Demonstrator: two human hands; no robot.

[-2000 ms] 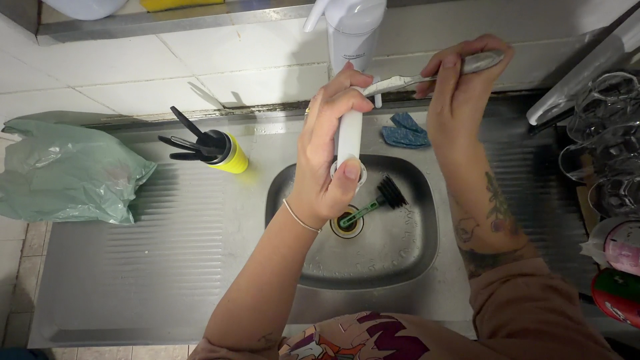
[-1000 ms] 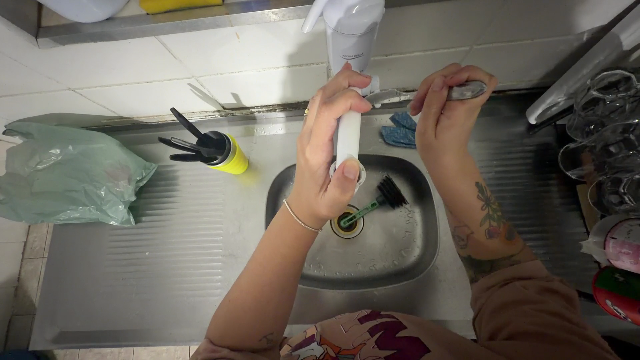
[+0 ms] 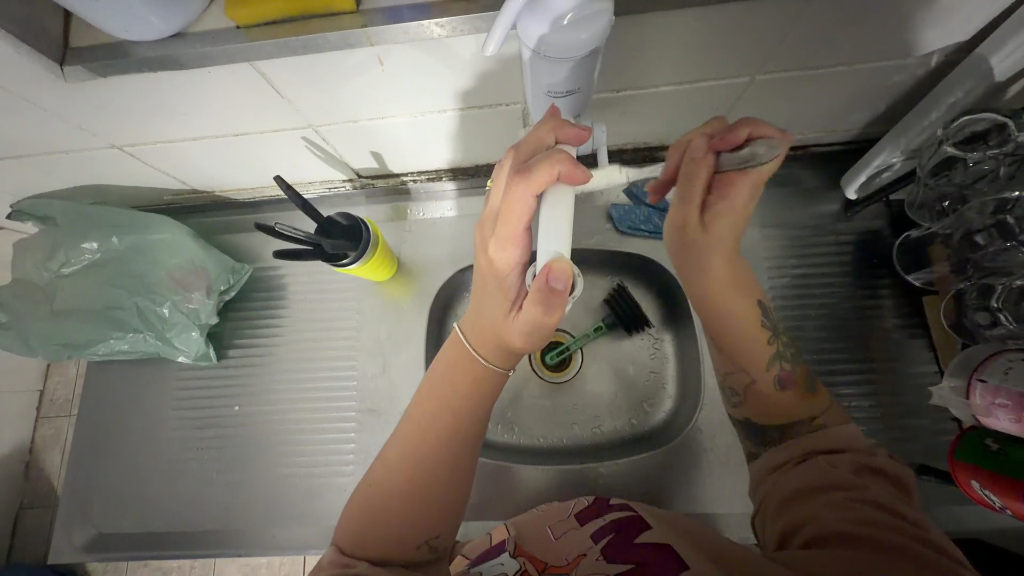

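My left hand grips a white plastic tube with a round flanged end, held over the sink basin. My right hand is closed on the handle of a toothbrush-like tool; its pale, slim front part reaches left to the top of the tube, near my left fingers. Behind my left hand stands a white wall-mounted water filter. A green-handled brush with black bristles lies in the basin, its handle end over the drain.
Left of the basin, a yellow cup holds black-handled utensils. A green plastic bag lies at the far left. A blue cloth sits behind the basin. Drinking glasses and a red container stand at the right.
My right hand has moved left and a little down, closer to my left hand, bringing the tool with it. The left hand still holds the white tube over the basin.
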